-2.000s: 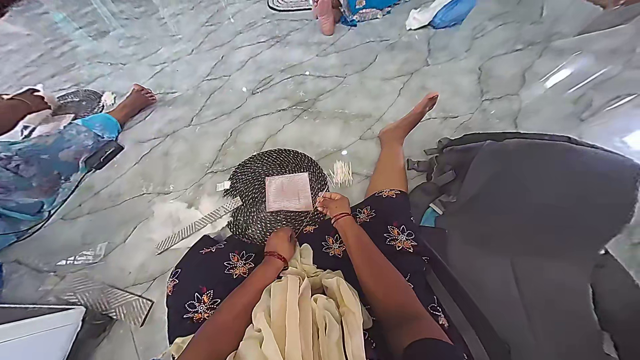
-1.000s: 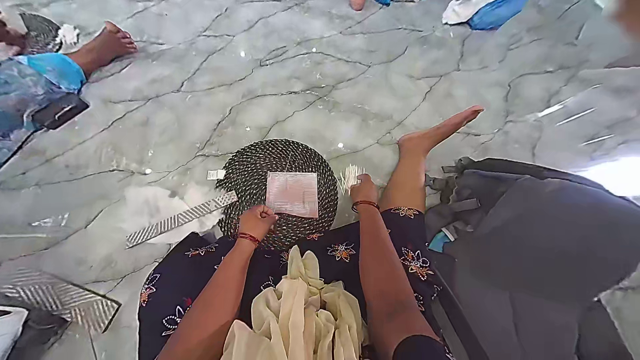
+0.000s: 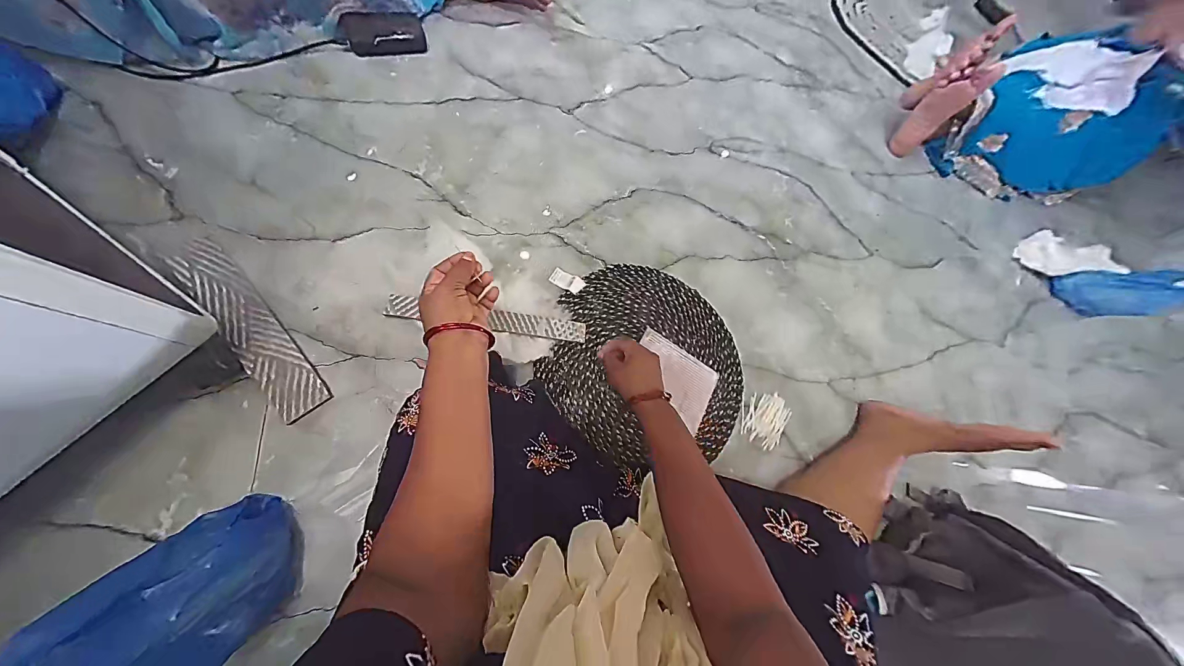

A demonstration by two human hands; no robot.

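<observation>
My left hand (image 3: 460, 294) is raised over a grey patterned strip (image 3: 541, 326) and some white fluff, its fingers curled on a small, thin pale piece. Closed into a loose fist, my right hand (image 3: 633, 368) is over a round braided black mat (image 3: 592, 398), at the left edge of a pale square sheet or packet (image 3: 683, 381). Whether anything is inside that fist cannot be seen. A pile of thin white pieces (image 3: 765, 421) lies on the floor just right of the mat. A small white tag (image 3: 566, 280) is at the mat's upper left edge.
A white box-like object (image 3: 92, 342) and a patterned grey piece (image 3: 268, 342) are at left, above a blue bag (image 3: 176, 592). A grey bag (image 3: 1008, 592) sits at lower right. Another person's foot (image 3: 953, 88) and blue cloth (image 3: 1064, 120) are at upper right.
My left hand has moved left, away from the mat and the pale square, and is raised. My right hand has left the white pile and is at the square's left side. The view has turned.
</observation>
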